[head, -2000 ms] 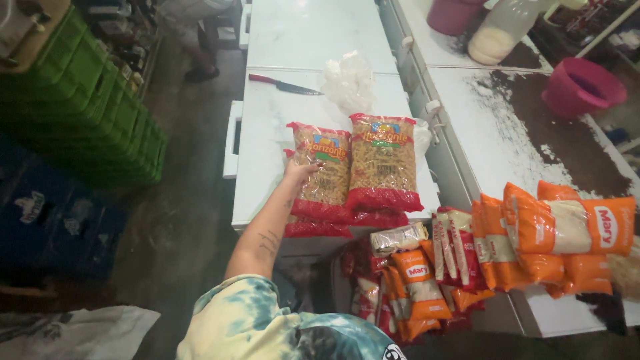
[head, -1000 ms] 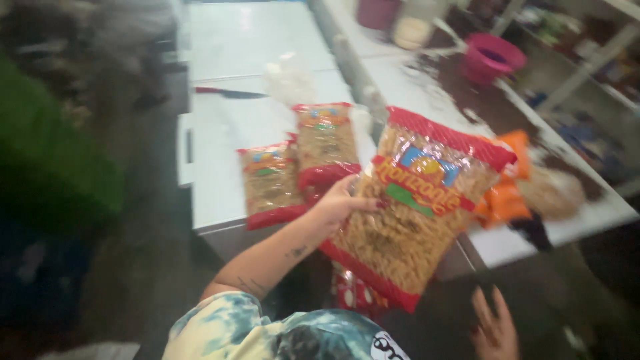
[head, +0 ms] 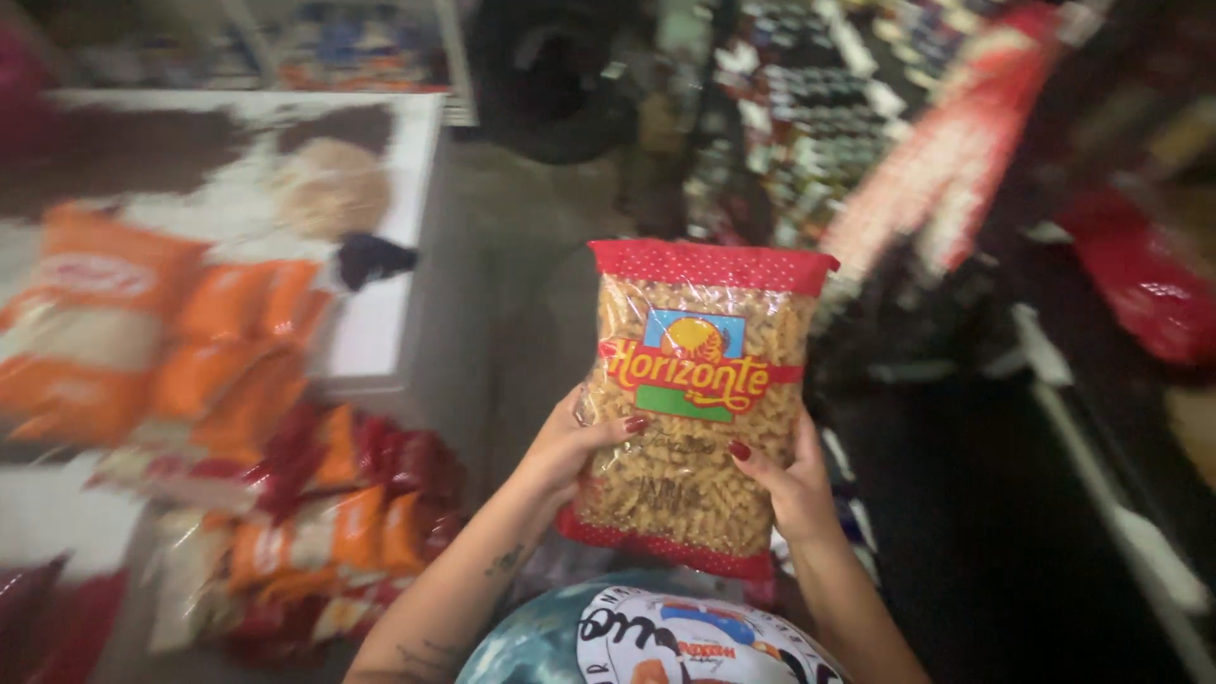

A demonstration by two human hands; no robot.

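Observation:
A clear plastic bag of dry pasta with red dotted ends and a Horizonte logo is held upright before my body. My left hand grips its left side, the thumb over the front. On the right side my right hand holds it the same way, thumb on the front. The fingers behind the bag are hidden.
Orange bags lie on a white freezer top at left, near a tan bag and a dark cloth-like thing. Red and orange packages are piled below. Blurred shelves of goods stand at right.
The view has swung far to the right. My left hand has lifted a pasta bag off the white top, where it touched one earlier. My right hand, apart from the bag a second ago, now holds it too.

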